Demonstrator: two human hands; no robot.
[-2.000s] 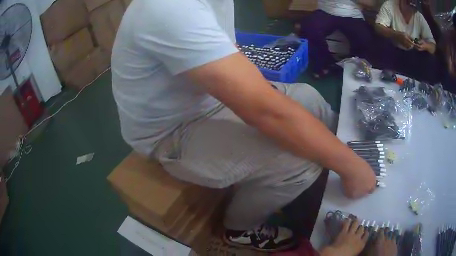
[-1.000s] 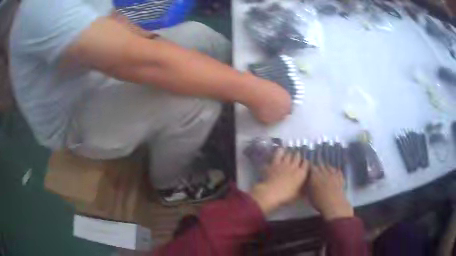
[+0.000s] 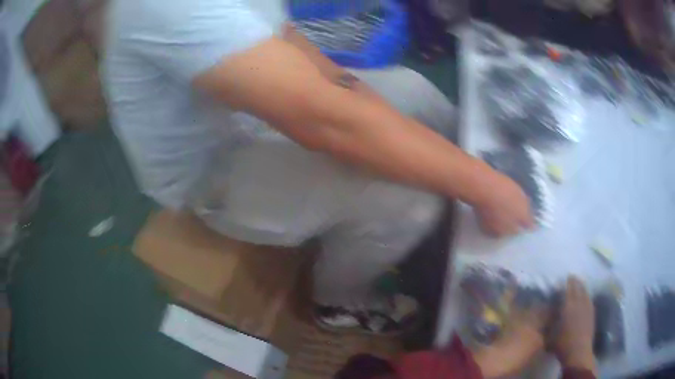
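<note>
The view is blurred. My left hand [image 3: 522, 334] lies low over the near row of black tubes [image 3: 534, 296], beside a clear bag of dark cable with yellow parts [image 3: 479, 309]. My right hand [image 3: 576, 323] is just right of it, fingers pointing away from me, along the same row. Whether either hand grips a tube cannot be told. The tubes are partly hidden by my hands. A dark bagged bundle [image 3: 608, 322] lies right of my right hand.
A seated person's hand [image 3: 505, 211] rests at another tube row [image 3: 522, 169] beyond mine. A large bag of black parts [image 3: 522, 104] lies farther off. Small yellow parts [image 3: 602, 254] are mid-table. A blue crate [image 3: 381, 37], cardboard carton [image 3: 215, 266] and white box [image 3: 218, 342] are at left.
The view swung right and then back left, so the table now sits at the right edge. My hands stay at the near row; my right hand now looks narrower and more side-on.
</note>
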